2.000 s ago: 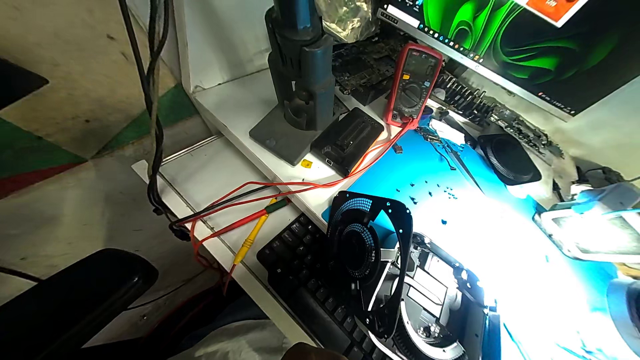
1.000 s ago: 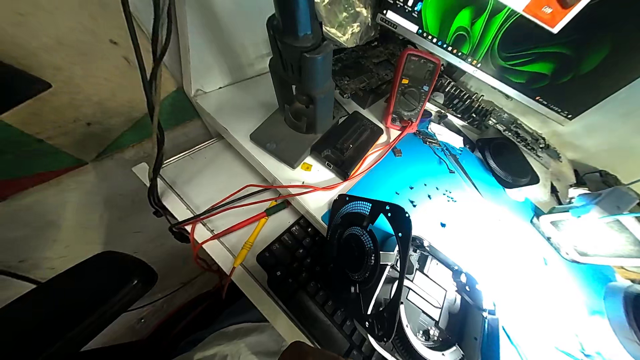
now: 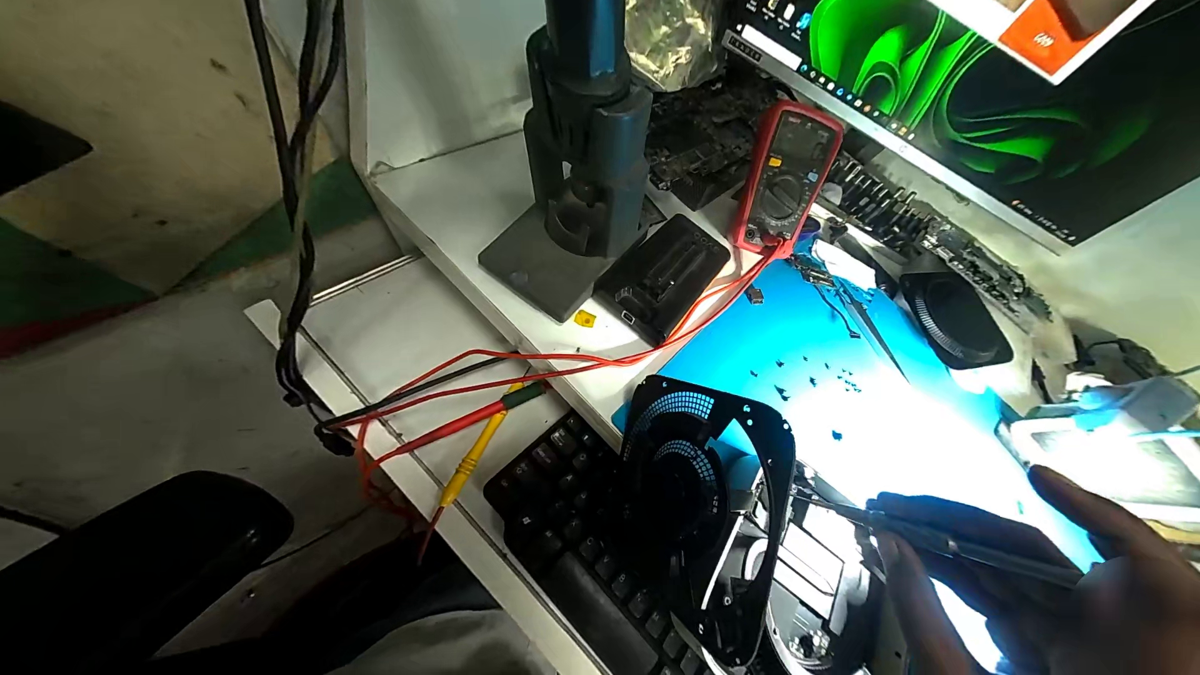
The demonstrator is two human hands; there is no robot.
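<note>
At the lower right my right hand (image 3: 1041,572) holds a slim metal tool (image 3: 975,548), which looks like tweezers, between thumb and fingers. Its tip is at the upper edge of an opened device housing (image 3: 806,581) with metal parts inside. A black perforated plastic cover (image 3: 773,469) stands tilted against the left side of the housing, over the right part of a black keyboard (image 3: 581,525). Small dark bits (image 3: 783,392) are scattered on the blue mat (image 3: 731,361). My left hand is not in view.
A red multimeter (image 3: 787,178) lies behind the mat, its leads running to red and yellow probes (image 3: 473,459) at the desk edge. A black stand (image 3: 586,169), a black box (image 3: 666,277), a round-grilled part (image 3: 956,319), circuit boards (image 3: 703,141), a monitor (image 3: 937,112) and a bright lamp (image 3: 1106,459) surround it.
My right hand has come into view at the lower right with the metal tool, its tip at the housing. The cover and housing have not plainly moved.
</note>
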